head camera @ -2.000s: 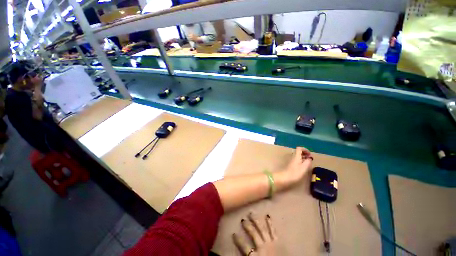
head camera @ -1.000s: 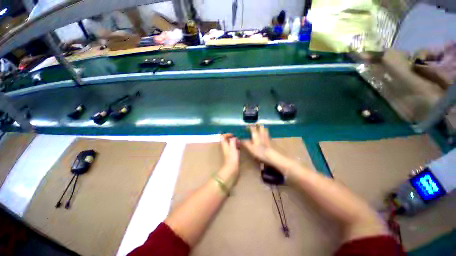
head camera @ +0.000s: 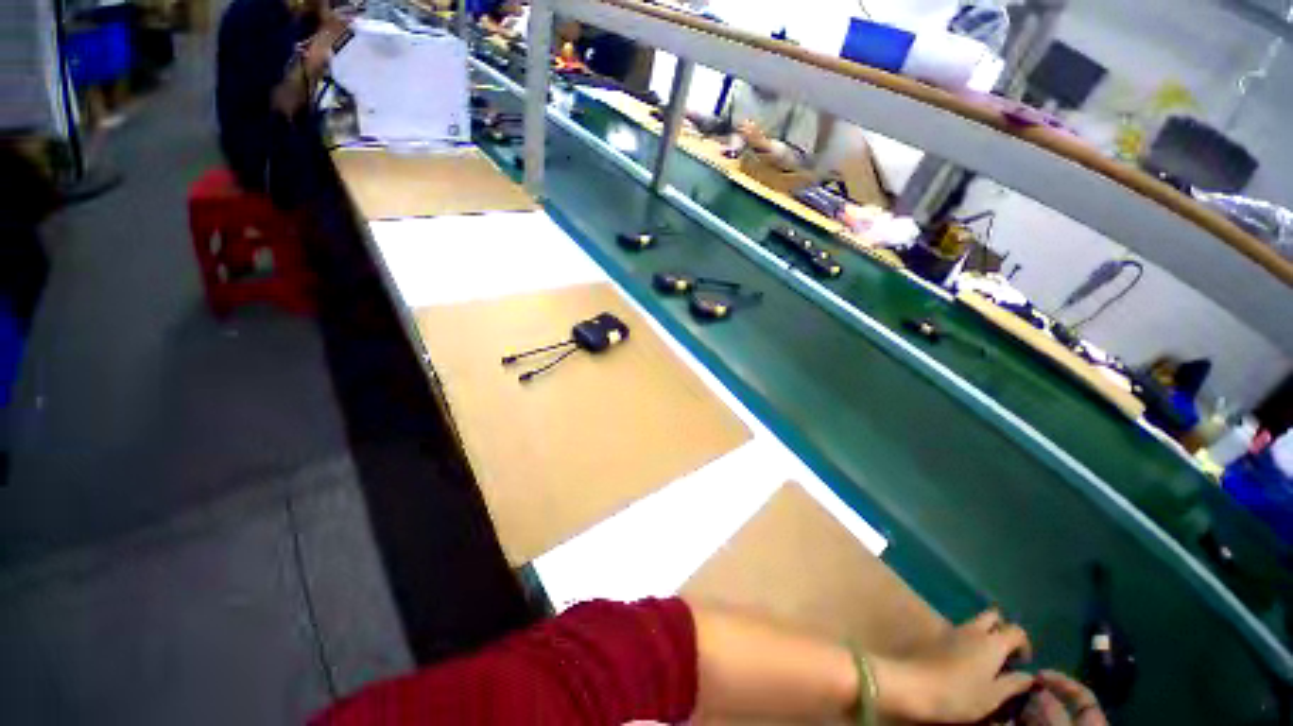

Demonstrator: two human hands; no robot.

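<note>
My left hand (head camera: 964, 675), with a green bracelet on the wrist and a red sleeve, is at the lower right, fingers bent around a dark thing that looks like part of a black unit. My right hand (head camera: 1066, 701) is cut off by the bottom edge. Its fingertips meet the left ones at the same dark thing, and its grip is hidden. Another black unit (head camera: 601, 333) with a yellow mark lies on the brown cardboard sheet (head camera: 567, 440) to the left, its two leads pointing left.
The green conveyor (head camera: 851, 397) runs behind the mats and carries several black units. White sheets (head camera: 667, 525) lie between the cardboard mats. A shelf rail (head camera: 908, 92) crosses above. A person (head camera: 270, 99) sits on a red stool (head camera: 248, 241) at the far left, near a white box (head camera: 404, 85).
The view has swung left, so the tester has left the picture. My hands now show at the lower right, their fingers together around a dark thing; my right arm is mostly out of view.
</note>
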